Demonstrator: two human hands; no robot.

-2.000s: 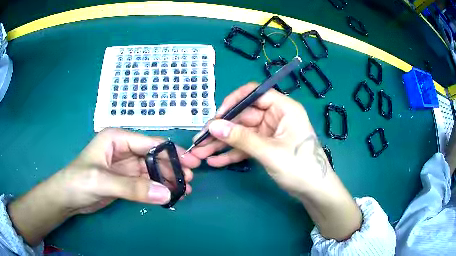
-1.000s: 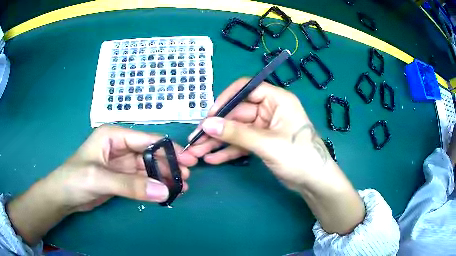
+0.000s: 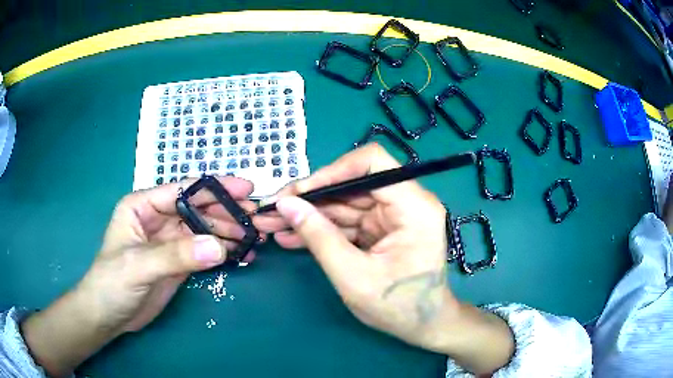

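Note:
My left hand [image 3: 159, 251] holds a black rectangular frame [image 3: 193, 215] between thumb and fingers, tilted, in front of the white parts tray. My right hand [image 3: 369, 244] holds dark tweezers [image 3: 391, 176] like a pen. Their thin tip points left at the frame's right side, by my left fingertips. Whether the tip touches the frame or holds a part, I cannot tell. The white tray [image 3: 147, 118] has rows of small dark parts; my hands hide its lower edge. Tiny white parts [image 3: 218, 286] lie in a loose pile below the held frame.
Several black frames [image 3: 494, 174] lie loose at centre right, some beside a thin yellow-green loop [image 3: 429, 72]. A blue bin [image 3: 621, 114] stands at the right. A yellow strip [image 3: 243, 21] curves along the back. A neighbouring person's sleeve [image 3: 638, 295] is at the right edge.
The held frame has moved slightly left and up and is tilted more. The tweezers now lie flatter, back end lower and further right. The white pile and a frame right of my wrist now show.

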